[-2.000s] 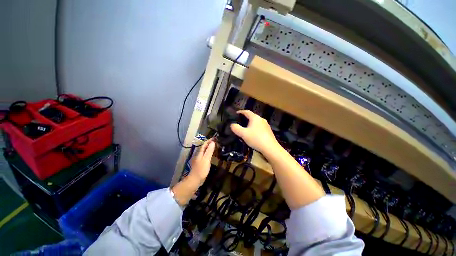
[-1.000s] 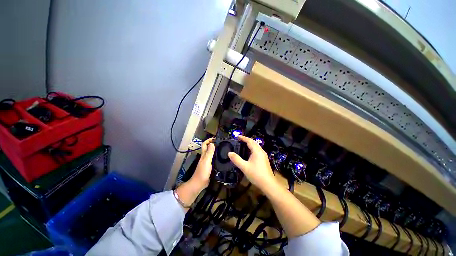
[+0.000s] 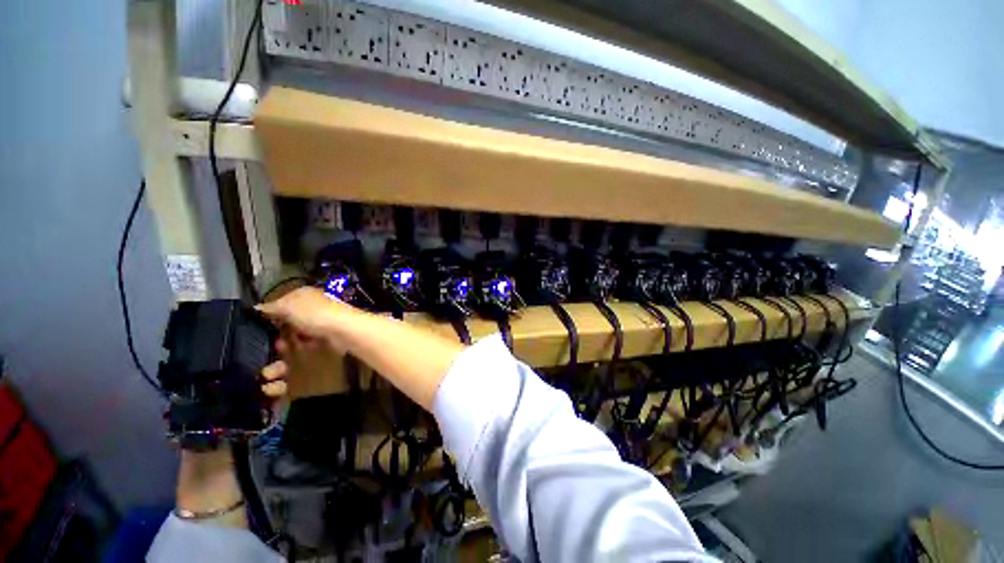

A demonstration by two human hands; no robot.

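Black power adapters (image 3: 218,354) form a blocky stack at the left, in front of the rack's end post. My left hand (image 3: 211,484) holds them from below and behind; its wrist and some fingertips show, the rest is hidden by the adapters. My right hand (image 3: 306,319) is beside the stack's upper right edge, at the rack shelf's left end, fingers bent; whether it grips anything is unclear. A row of adapters (image 3: 556,277) stands on the shelf, several at the left with blue-white lights, their black cords hanging over the cardboard edge.
The cardboard-covered shelf edge (image 3: 550,335) runs to the right under the adapters, with another cardboard-covered beam (image 3: 528,170) above. A socket strip (image 3: 495,68) is higher up. Looped cords hang below. The red box (image 3: 24,467) is cut off at the left edge.
The view has turned right, showing more of the rack. The adapter that was between both hands is now in a stack on my left hand, and my right hand is at its upper side.
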